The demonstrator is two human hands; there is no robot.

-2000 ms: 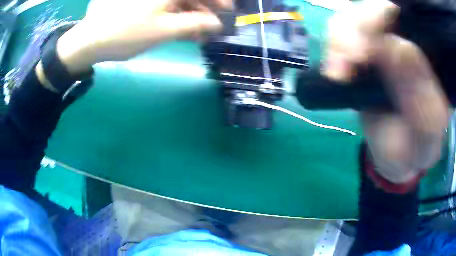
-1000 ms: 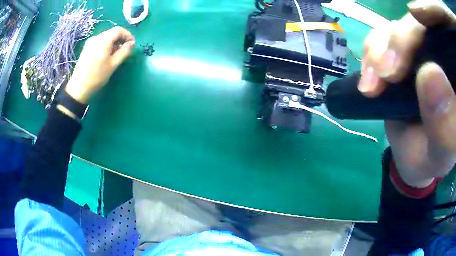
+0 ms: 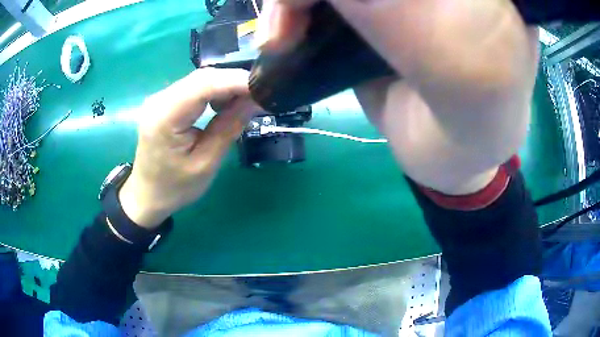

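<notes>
My right hand (image 3: 434, 72), large and close to the camera, grips the black electric screwdriver (image 3: 316, 66), its front end pointing left. My left hand (image 3: 181, 135) has its thumb and fingertips together at that front end; whether they pinch a screw is hidden. The black module (image 3: 224, 43) lies behind and under both hands, largely covered. Its narrower end (image 3: 273, 150) shows below the screwdriver, with a white lead (image 3: 335, 135) running right from a small metal fixing. Part of the orange strip (image 3: 247, 27) shows on top.
A small pile of dark screws (image 3: 98, 106) lies left of my left hand. The purple-white lead bundle (image 3: 16, 138) is at the far left, a white ring (image 3: 75, 58) behind it. A black cord (image 3: 566, 192) and metal frame (image 3: 571, 118) are at the right.
My left hand has moved from beside the screw pile to the screwdriver's front end. The screwdriver now covers part of the module. The whole view has shifted, showing more of the right side.
</notes>
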